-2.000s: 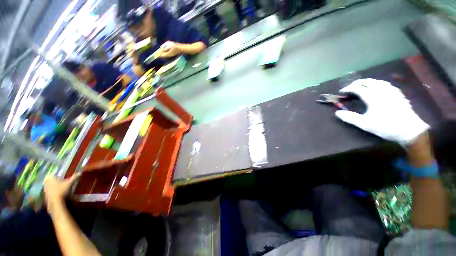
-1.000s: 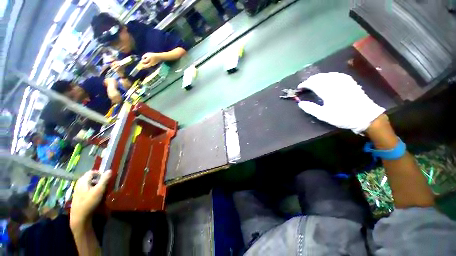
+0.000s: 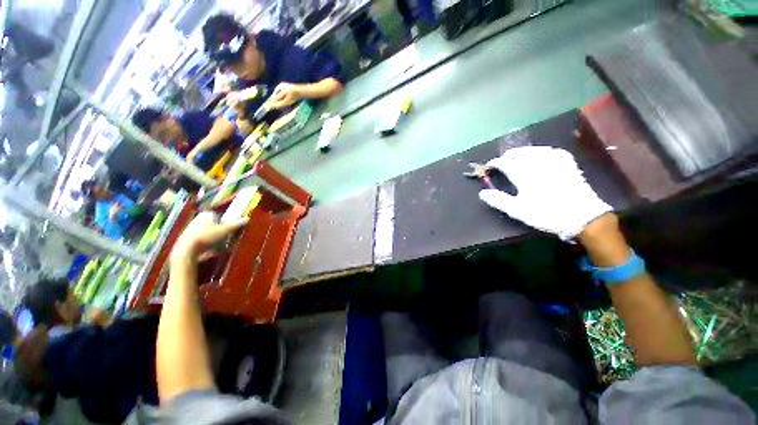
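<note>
My left hand (image 3: 199, 236), bare, reaches over the red rack (image 3: 259, 267) at the left. Its fingers close on the near end of a pale circuit board (image 3: 241, 205) with a yellow patch, at the rack's upper part; the fingertips are partly hidden. My right hand (image 3: 548, 191), in a white glove with a blue wrist band, rests over the dark bench mat (image 3: 440, 203). It holds side cutters (image 3: 479, 173), whose metal jaws point left past the thumb and fingers; the handles are mostly hidden in the glove.
Two boards lie on the green conveyor (image 3: 499, 91) beyond the mat. A ridged slab (image 3: 673, 100) leans on a red-brown support (image 3: 619, 145) at the right. A scrap box of offcuts (image 3: 715, 319) is below. Other workers are opposite and left.
My left hand has moved from the rack's outer left edge inward and up, onto a board. My right hand stays over the mat with the cutters. The view has shifted.
</note>
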